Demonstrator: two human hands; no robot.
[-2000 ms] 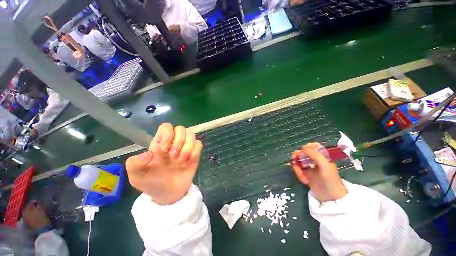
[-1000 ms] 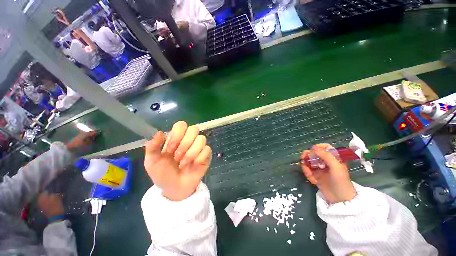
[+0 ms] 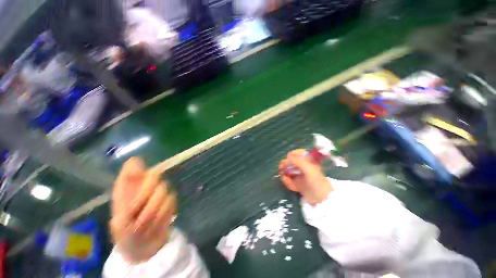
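My right hand [image 3: 305,175] is closed around the red glue syringe [image 3: 316,156], right of the middle. A crumpled white tissue [image 3: 328,150] is wrapped at its rear end, where a thin hose leads off to the right. My left hand [image 3: 141,209] is raised at the lower left, blurred, with its fingers curled; I cannot tell whether it holds anything. A pile of small white pieces [image 3: 272,225] lies on the green bench between the hands, with a white wiping paper [image 3: 234,243] at its left. The ribbed dark tray [image 3: 239,157] lies behind them.
The blue dispenser [image 3: 416,149] with a red light stands at the right, with papers and a yellowish long tool on it. A bottle with a yellow label [image 3: 79,244] in a blue holder is at the lower left. A pale dividing edge [image 3: 261,120] crosses behind the tray. White-coated people are beyond.
The view has swung and blurred, showing more of the dispenser at right. My left hand has turned, its fingers now less spread. My right hand still holds the syringe.
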